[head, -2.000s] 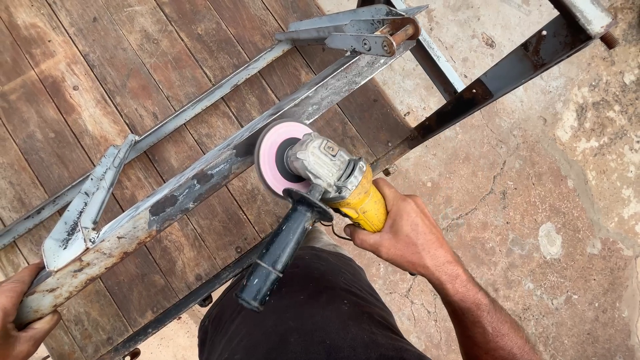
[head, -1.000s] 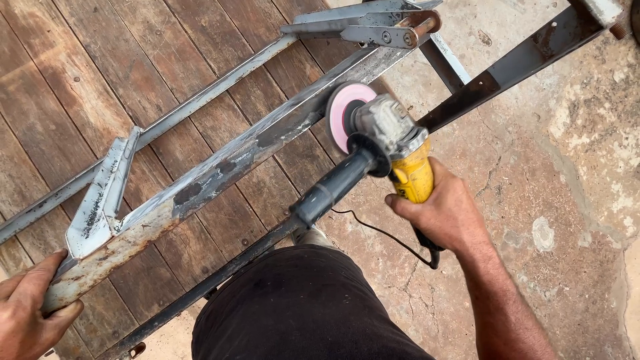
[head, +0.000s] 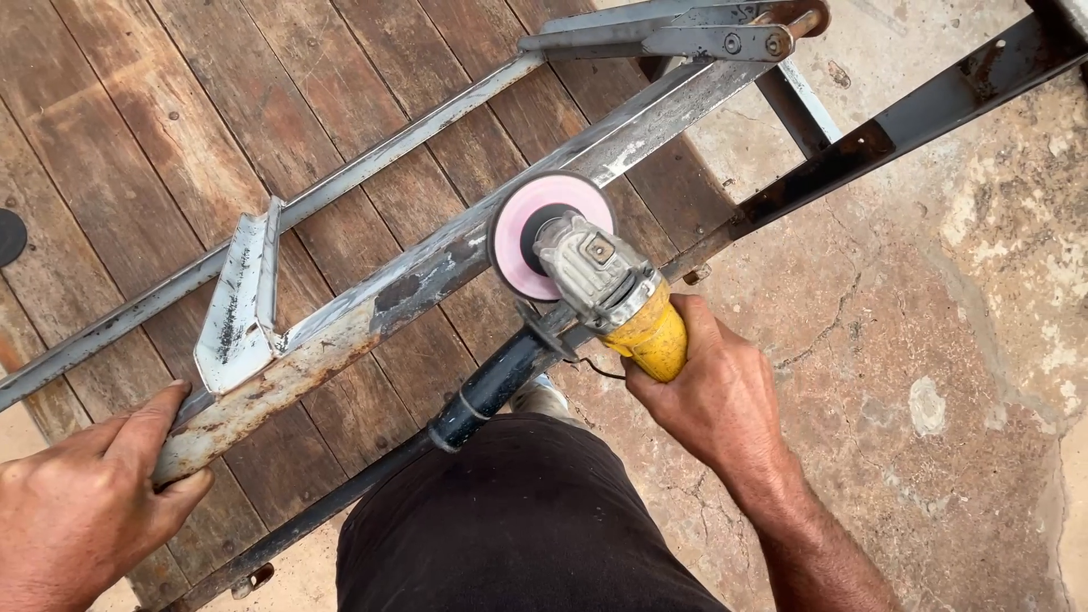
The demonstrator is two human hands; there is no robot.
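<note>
My right hand grips the yellow body of an angle grinder. Its pink disc lies over the lower edge of a steel bar of a metal frame; whether they touch cannot be told. The grinder's black side handle points down and left, with no hand on it. My left hand holds the near left end of the same bar, which is rusty and has flaking paint there. Bare, shiny metal shows on the bar up and right of the disc. A grey bracket joins this bar to a thinner rail.
The frame lies on a wooden plank table with a dark metal edge rail. At upper right are a pivot joint and a dark steel bar over the cracked concrete floor. A black disc sits at far left.
The grinder moved up and right along the bar between the first two frames, then back down and left. My left hand has stayed at the bar's end.
</note>
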